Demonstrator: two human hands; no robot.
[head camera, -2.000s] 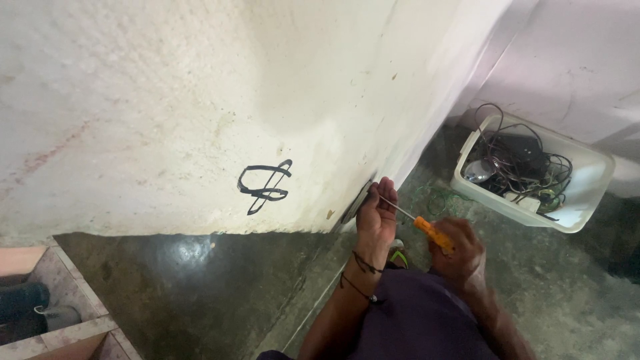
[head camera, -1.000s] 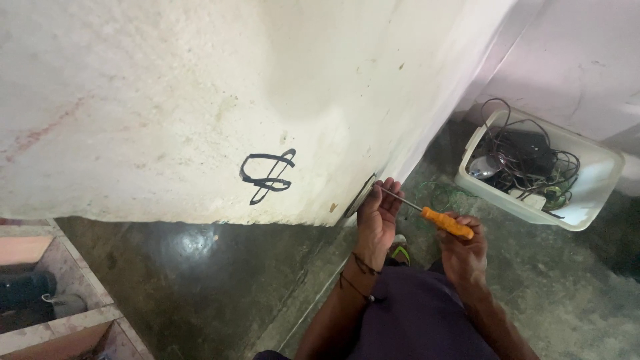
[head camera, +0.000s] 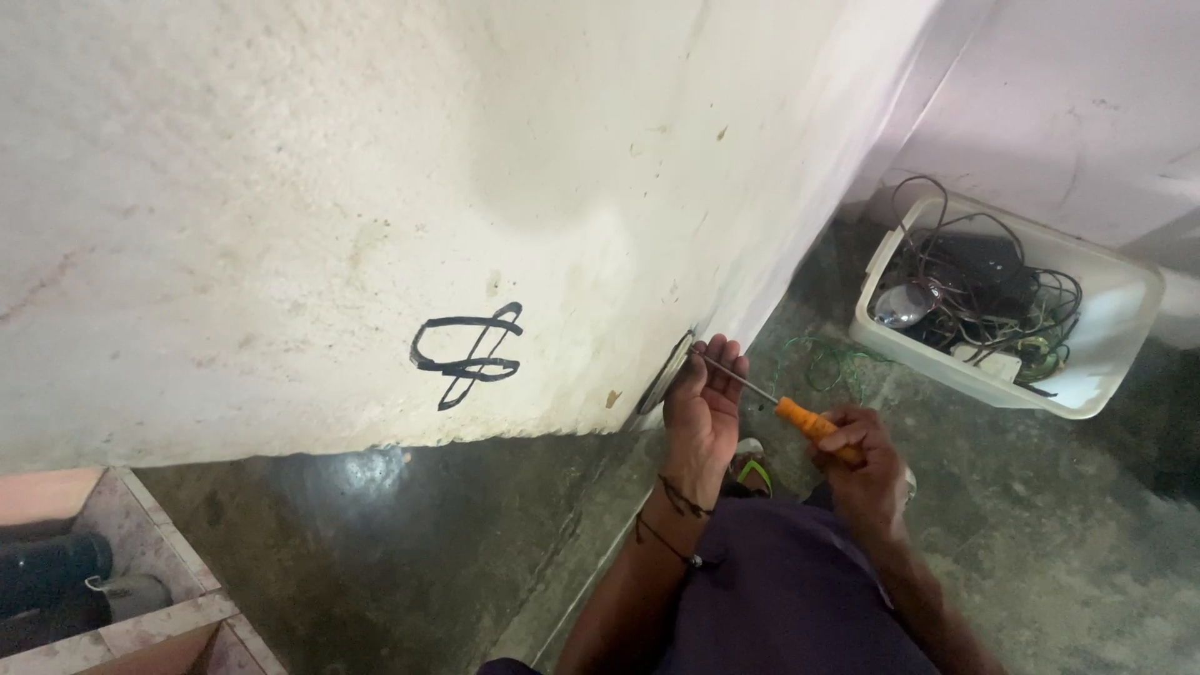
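My right hand (head camera: 861, 455) grips the orange handle of a screwdriver (head camera: 804, 424). Its metal shaft runs up and left across the fingers of my left hand (head camera: 705, 403), and the tip meets a pale plate (head camera: 669, 375) set in the wall's face near its lower corner. My left hand is beside that plate, palm partly turned up, with the thumb and fingertips close around the tip end of the shaft. Whether the left fingers pinch the shaft or a small part at the tip is hidden. Dark cord bracelets circle my left wrist.
A white plastic tub (head camera: 1116, 291) with tangled cables and electrical parts stands on the concrete floor (head camera: 1031, 506) at right. Thin green wire (head camera: 825, 361) lies near it. The white wall (head camera: 281, 187) with a black painted mark fills the left. Tiled shelving (head camera: 178, 553) holds dark items at lower left.
My right hand has stayed on the screwdriver handle, and its grip has shifted along the handle over the last second. My left hand remains by the wall plate.
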